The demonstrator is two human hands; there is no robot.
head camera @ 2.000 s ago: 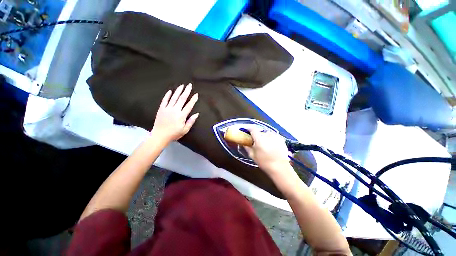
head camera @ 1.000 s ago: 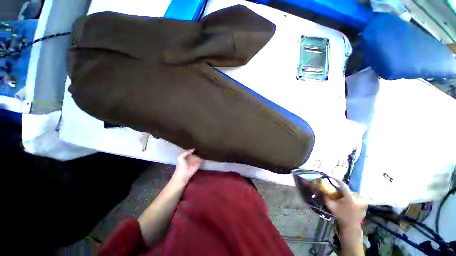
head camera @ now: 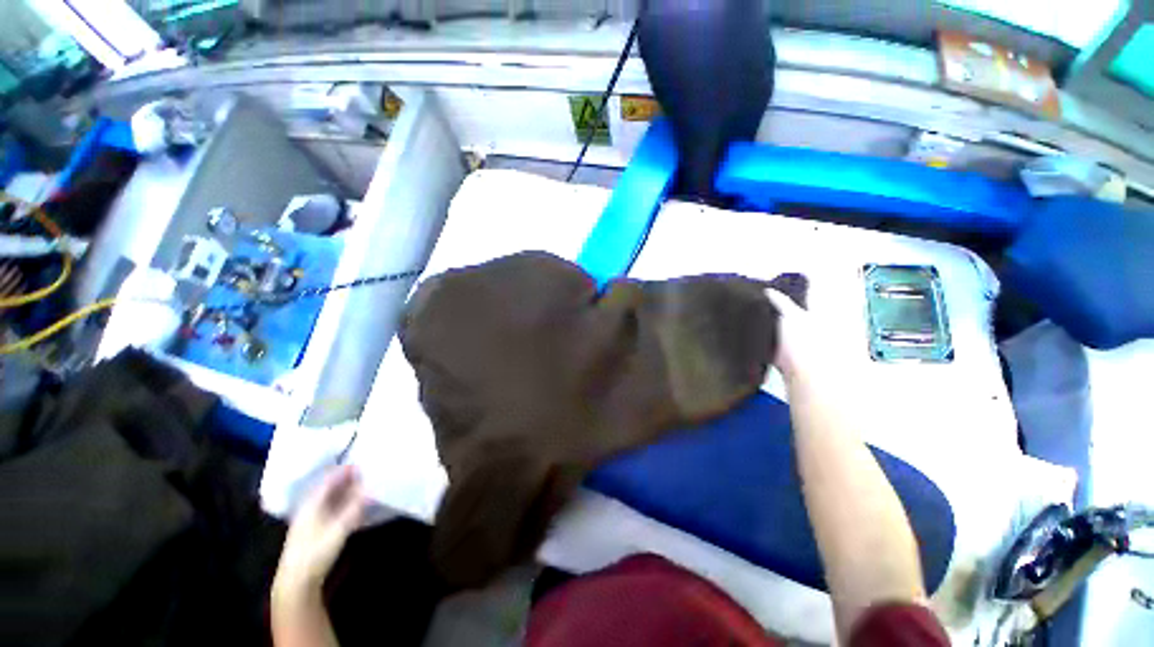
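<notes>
The dark brown shorts (head camera: 544, 367) lie bunched over the left part of the navy padded arm (head camera: 759, 487), whose right end is bare. My right hand (head camera: 787, 331) grips the shorts at their right edge. My left hand (head camera: 327, 512) is near the table's left front corner, away from the shorts; it is blurred and its fingers are hard to make out. The steam iron (head camera: 1031, 551) stands at the table's right edge, apart from both hands.
A dark garment pile (head camera: 114, 506) is at the lower left. A silver metal plate (head camera: 906, 312) is set in the white table top (head camera: 709, 240). A blue tray (head camera: 260, 303) with small metal parts is at the left. A second navy pad (head camera: 1088, 268) is at the right.
The shorts have been pulled partly off the pad and bunched leftward. My right hand has let go of the iron and taken the shorts. My left hand has moved left. The view has shifted.
</notes>
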